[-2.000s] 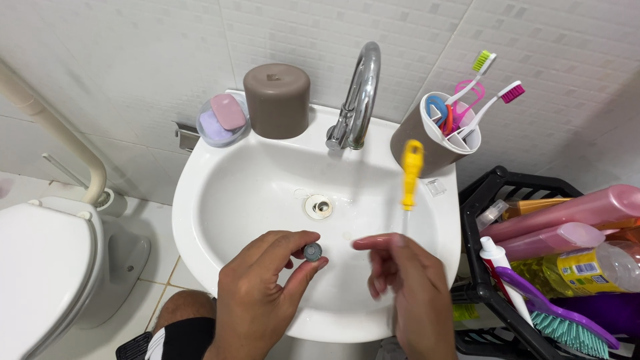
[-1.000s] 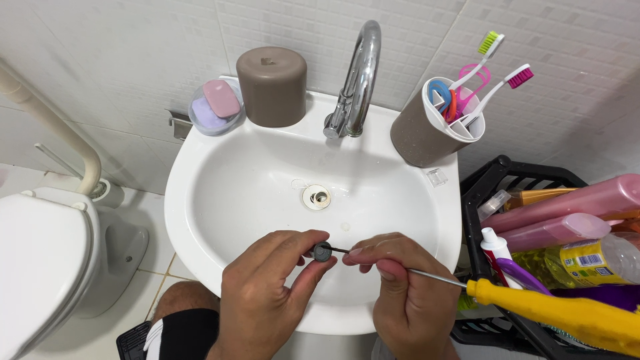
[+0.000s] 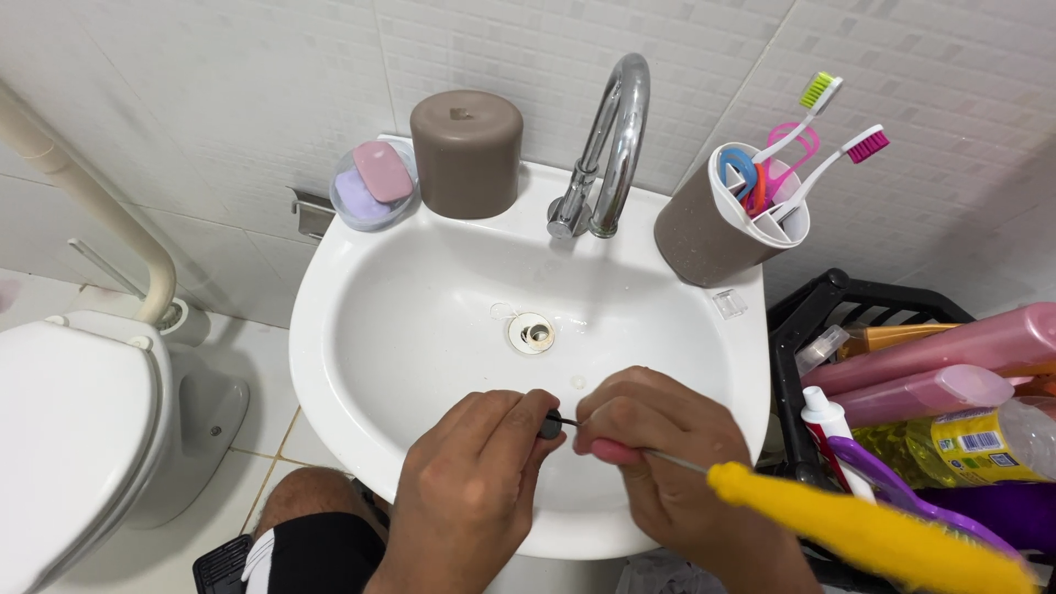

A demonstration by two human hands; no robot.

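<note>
Over the front of the white sink (image 3: 388, 396), my left hand (image 3: 478, 478) pinches a small dark round part (image 3: 549, 425) between thumb and fingers. My right hand (image 3: 668, 462) grips the thin metal shaft of a screwdriver with a yellow handle (image 3: 858, 528); the handle points down to the right and is blurred. A thin dark tip runs from my right fingers to the round part; whether it enters the part is too small to tell. Beyond my hands lies the drain (image 3: 530, 333), with a pale ring in its opening.
A chrome faucet (image 3: 623, 148), a brown lidded container (image 3: 467, 157), a soap dish (image 3: 363, 216) and a toothbrush cup (image 3: 701, 223) stand along the sink's back. At right is a black basket (image 3: 788, 355) of bottles; at left, a toilet (image 3: 74, 445).
Two seconds ago the screwdriver stood upright by my right hand, its tip away from the round part. It has swung down to the right, with its tip at the part, which my left hand still holds.
</note>
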